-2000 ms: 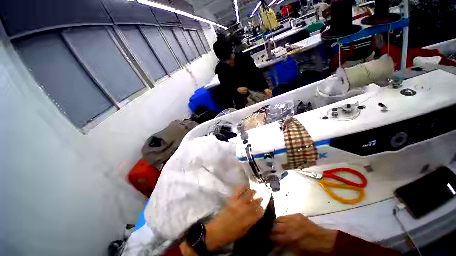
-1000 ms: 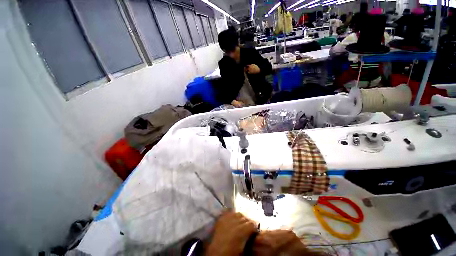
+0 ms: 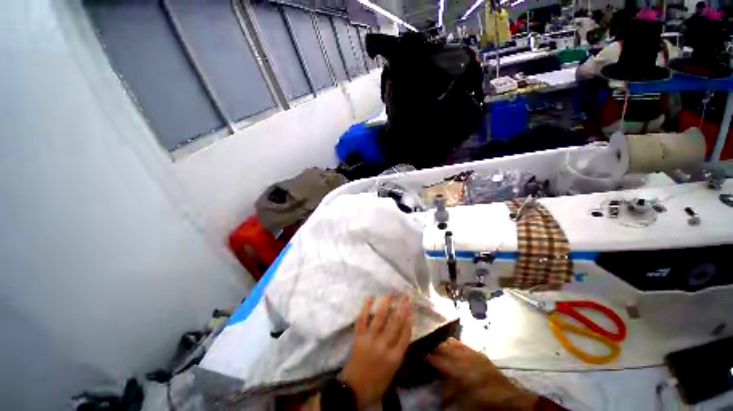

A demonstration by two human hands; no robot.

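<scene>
The pale grey-white lining point(image 3: 346, 257) lies left of the needle, wrinkled, its right edge near the presser foot. Dark shell fabric point(image 3: 426, 345) shows as a narrow band between my hands. My left hand point(image 3: 379, 345) lies on the lining with its fingers pointing up; a dark band is on its wrist. My right hand point(image 3: 470, 373) is at the dark cloth, just below the presser foot area; its fingertips are partly hidden, so its hold is unclear. The presser foot point(image 3: 452, 293) is brightly lit under the white machine head point(image 3: 474, 221).
Red and yellow scissors point(image 3: 587, 331) lie right of the needle. A black phone point(image 3: 703, 369) is at the right edge. Checked cloth point(image 3: 542, 245) wraps the machine head. A red stool point(image 3: 255, 245) holds brown-grey cloth point(image 3: 297, 197) by the wall. A person in dark clothes point(image 3: 430, 96) is opposite.
My hands were close together at the cloth's lower edge; now my left hand lies flatter on the lining, apart from the right. The lining is more bunched. The person opposite has bent over.
</scene>
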